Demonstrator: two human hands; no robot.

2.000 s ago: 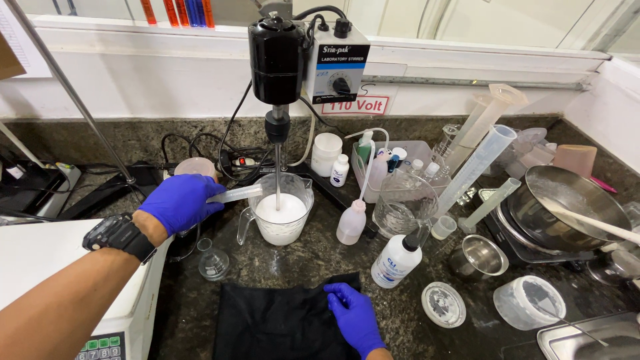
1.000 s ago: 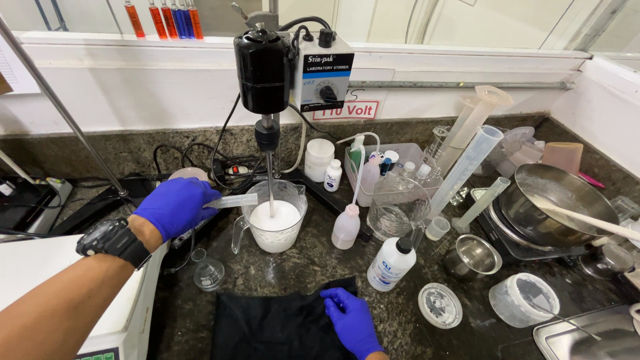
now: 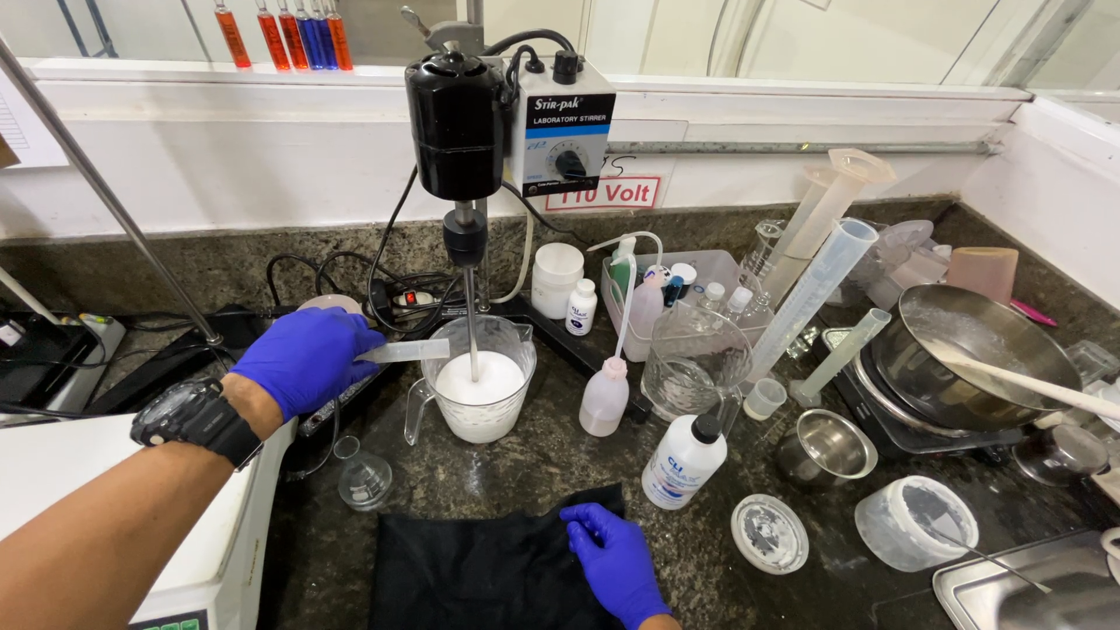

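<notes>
My left hand, in a blue glove, grips a narrow translucent plastic graduated cylinder, held nearly level with its mouth over the rim of a clear plastic jug. White liquid fills the lower part of the jug. The metal shaft of the laboratory stirrer dips into this liquid; its lower end is hidden. Whether anything flows from the cylinder cannot be told. My right hand, also gloved in blue, rests at the right edge of a black cloth, fingertips touching it.
A glass flask stands left of the cloth, by the white scale. Right of the jug are a wash bottle, an empty clear jug and a white bottle. Farther right, a steel bowl sits on a hot plate.
My left hand holds the cylinder at the jug throughout, and the cylinder looks closer to level than two seconds ago. My right hand stays at the cloth.
</notes>
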